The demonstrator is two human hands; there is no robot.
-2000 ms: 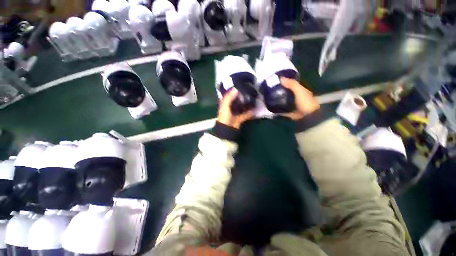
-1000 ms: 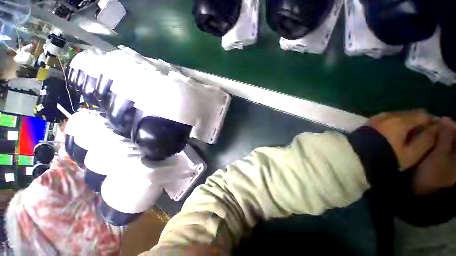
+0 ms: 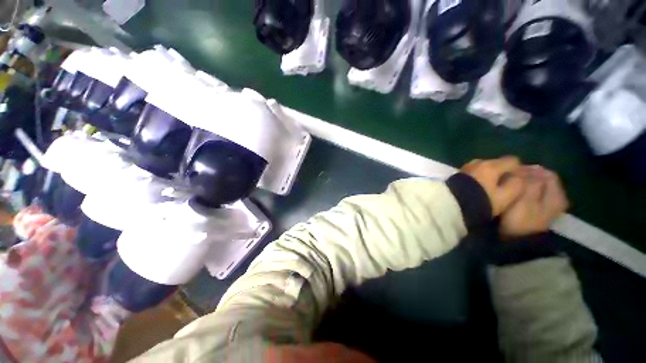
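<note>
My left hand and my right hand are together at the right, over the pale strip along the bench edge. Their fingers are curled against each other and no object shows in them; the inside of the grip is hidden. Beyond them, several dome cameras with black ball heads and white brackets lie in a row on the green bench. Small pale labels show on some balls. My hands do not touch them.
Two rows of white-capped dome cameras stand on a surface at the left. Another person's patterned sleeve is at the lower left, beside a brown carton. A clear-looking wrapped item lies at the right.
My hands have let go of the two cameras they held and have come together. The view has swung left and turned, and then both hands have come further into the picture.
</note>
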